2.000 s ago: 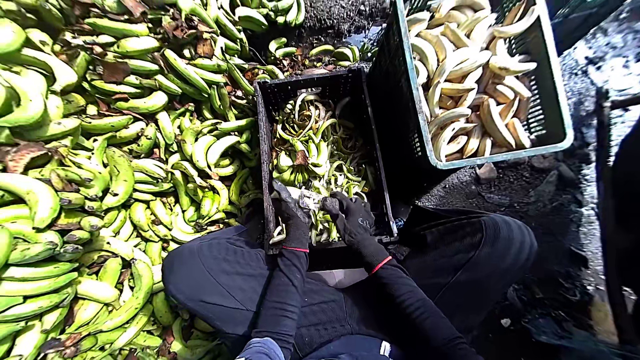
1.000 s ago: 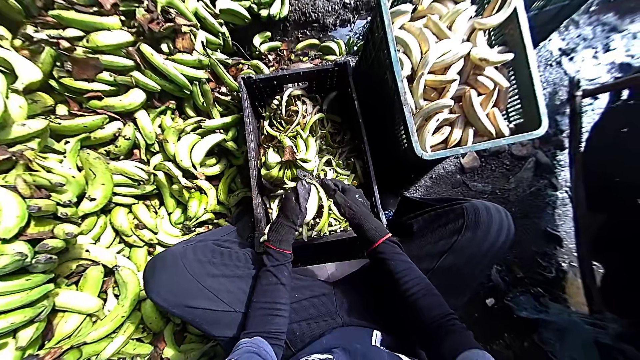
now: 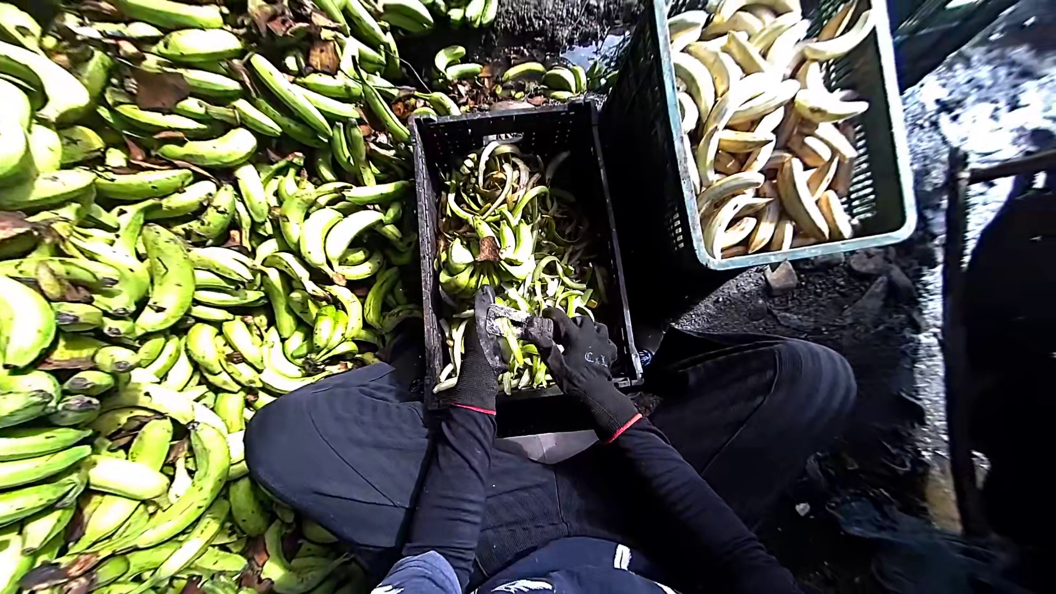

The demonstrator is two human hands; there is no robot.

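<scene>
A black plastic crate (image 3: 617, 272) stands before my crossed legs, with green and pale peels (image 3: 569, 276) in it. A bunch of green plantains (image 3: 474, 268) with a brown stem lies on the peels at the crate's left. My right hand (image 3: 577, 351), in a dark glove, grips a small knife (image 3: 510, 315) whose short, smeared blade points left. My left hand (image 3: 484, 346), gloved too, is beside the blade at the lower end of the bunch. Whether its fingers hold anything is hard to tell.
A tall green plastic crate (image 3: 804, 257) of peeled plantains (image 3: 763, 132) stands at the upper right. Heaped green plantains (image 3: 214, 247) cover the ground at the left, with dry leaves among them. Small stones (image 3: 780, 278) lie on the dark ground at the right.
The hands, close together over the crate a second ago, are now a little apart. The knife, hard to make out then, now shows plainly between them.
</scene>
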